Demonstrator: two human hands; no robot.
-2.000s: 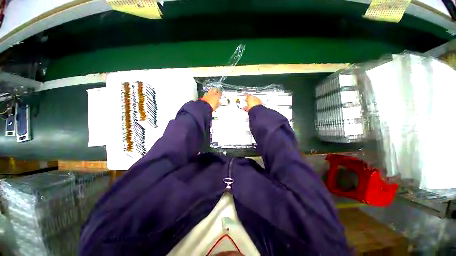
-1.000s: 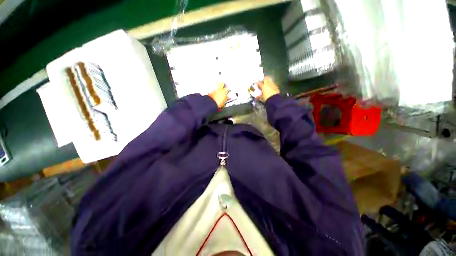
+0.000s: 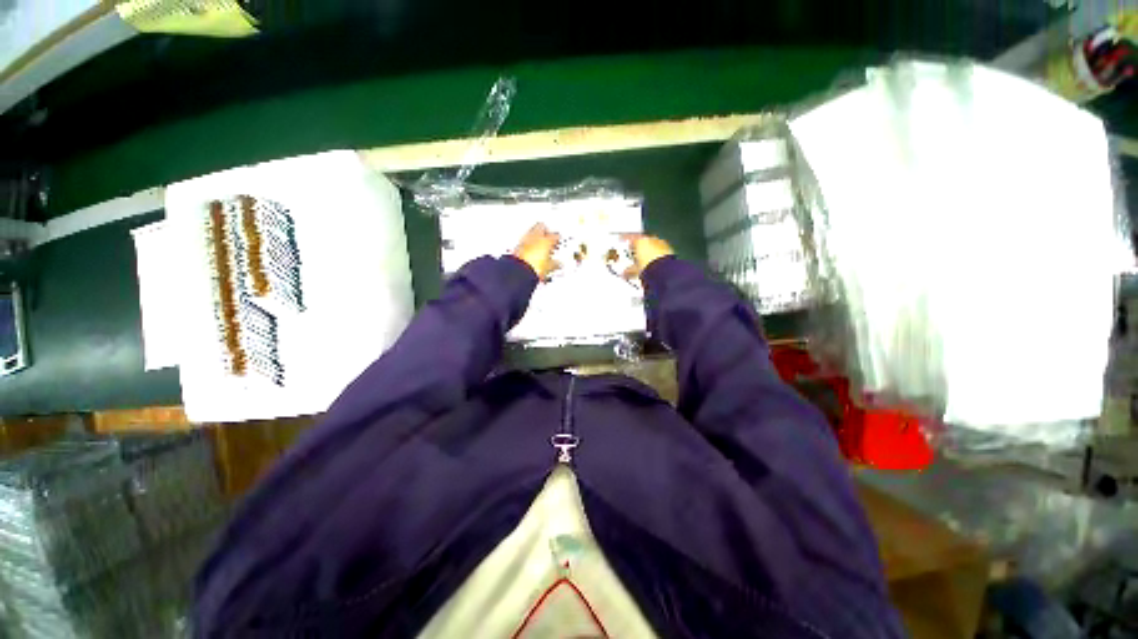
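Observation:
A bright white tray or sheet-covered tray lies on the dark green bench in front of me, with crumpled clear film along its far edge. My left hand is over its middle and my right hand is at its right side. Small brownish spots show between the hands, too blurred to name. The fingertips are washed out, so I cannot tell if they grip anything. At the left, rows of small flex-cable parts with orange-brown ends lie on a white foam block.
Stacked trays stand right of the tray, beside a large film-wrapped white pile. A red plastic bin is below the bench at right. Greyish wrapped stacks stand at lower left. A thin white sheet sticks out left of the foam block.
The camera view has swung and tilted. Both hands have moved from the tray's near edge to its middle area. The rows of parts on the foam block look unchanged.

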